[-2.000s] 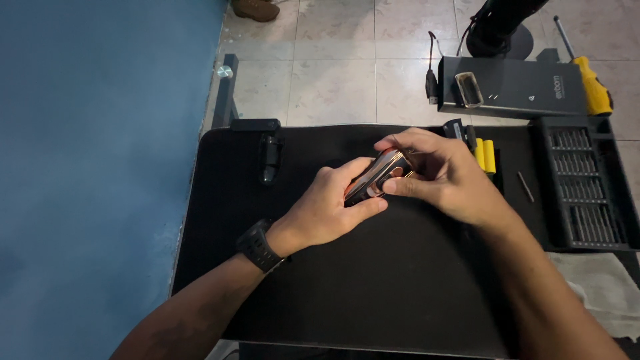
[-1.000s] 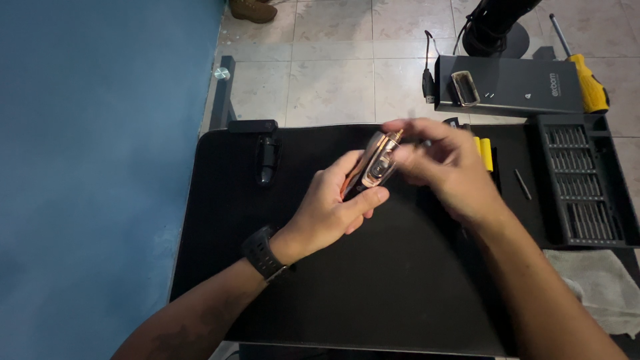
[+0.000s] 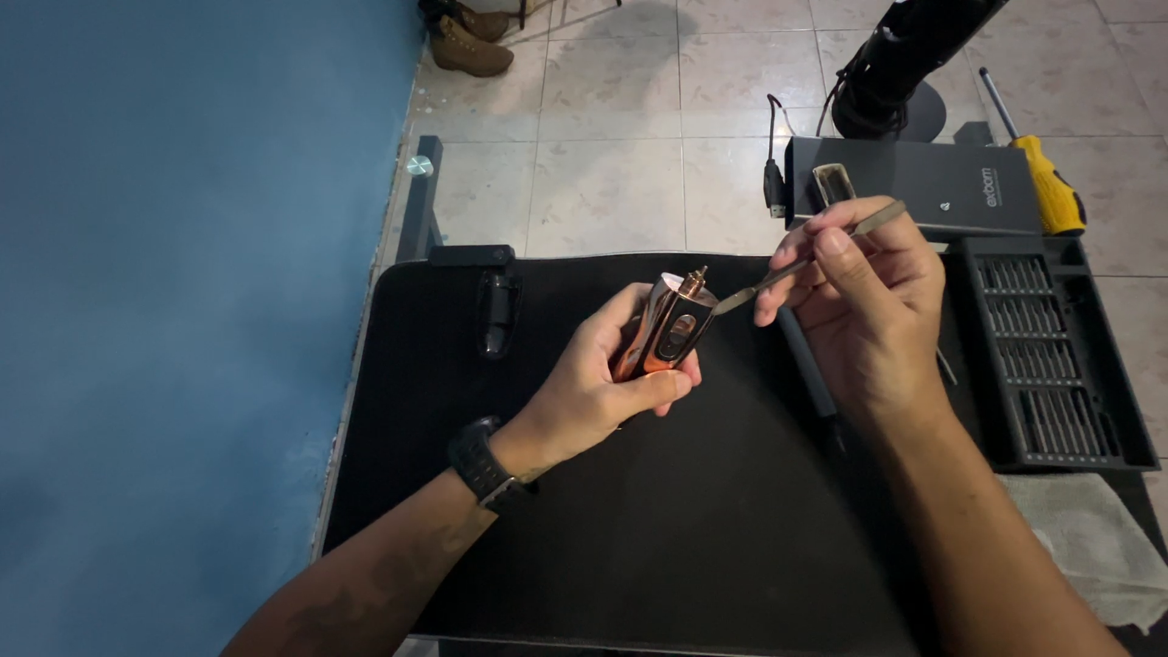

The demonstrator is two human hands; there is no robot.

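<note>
My left hand (image 3: 607,370) is closed around a small copper-and-black device body (image 3: 673,333) with an oval switch on its face and a pointed metal post at its top. Between thumb and fingers, my right hand (image 3: 853,287) holds a thin metal spatula (image 3: 737,300) with a flat blade at each end. Its lower blade lies at the upper right edge of the device; whether it touches cannot be told. Below my right hand a dark grey pen-shaped tool (image 3: 807,362) lies on the black mat, partly hidden by the hand.
A bit case (image 3: 1049,365), a grey cloth (image 3: 1086,538) and a black box (image 3: 976,173) bearing a small metal shell (image 3: 832,182) stand at right, near a yellow-handled screwdriver (image 3: 1057,187). A dark clear-topped object (image 3: 497,315) lies at the back left.
My right hand has moved from the device to the right and now holds the metal spatula, which was not seen in it before. My left hand keeps the device, turned to show its switch.
</note>
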